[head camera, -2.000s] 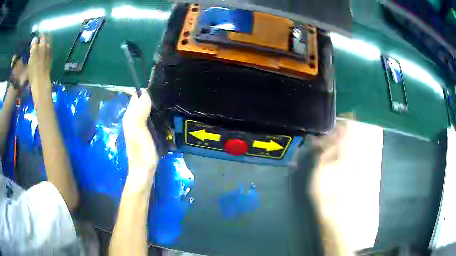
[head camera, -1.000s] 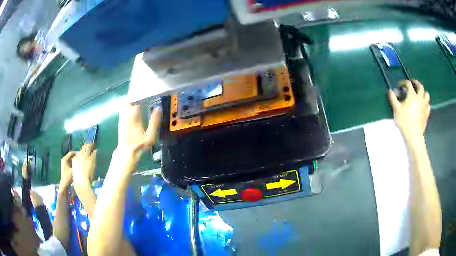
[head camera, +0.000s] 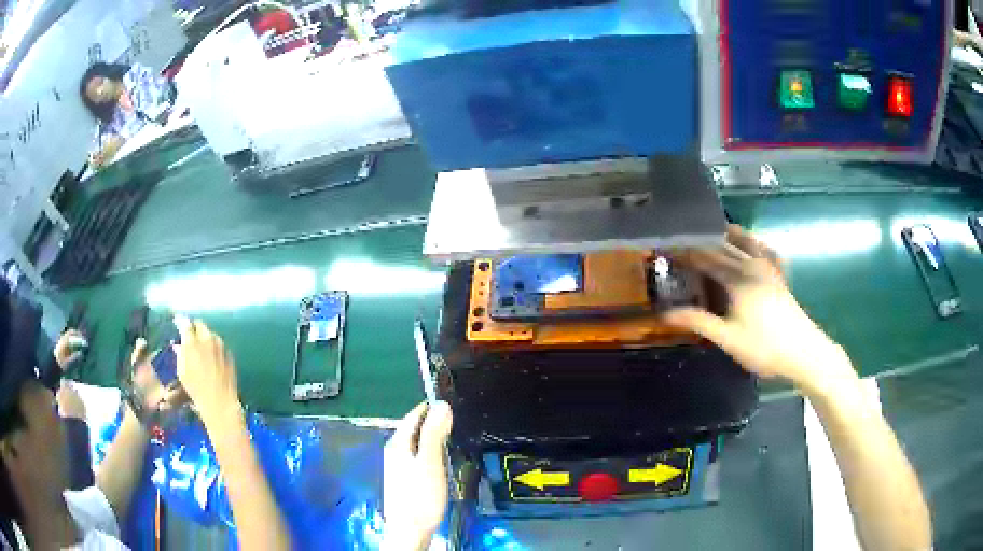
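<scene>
A dark phone frame [head camera: 539, 288] with a shiny blue patch lies in the orange press jig [head camera: 503, 331], below the raised silver platen [head camera: 582, 221]. My right hand [head camera: 771, 328] is at the jig's right end, thumb in front and fingers behind the frame's end. Whether it grips the frame or only touches it cannot be told. My left hand [head camera: 418, 463], cut off by the bottom edge, holds a thin slim piece [head camera: 425, 361] upright left of the press base [head camera: 604, 393]; it looks like a frame seen edge-on.
The red start button [head camera: 598, 486] is on the base's front. Other frames lie on the green belt [head camera: 243, 371] left and right. A neighbour's hands [head camera: 205, 371] work at the left above blue sheet [head camera: 286, 463]. The lit control box [head camera: 835, 54] is at the upper right.
My right hand has moved from a frame on the right belt to the jig's right end. My left hand has moved from the jig's left end down towards me. The view has shifted.
</scene>
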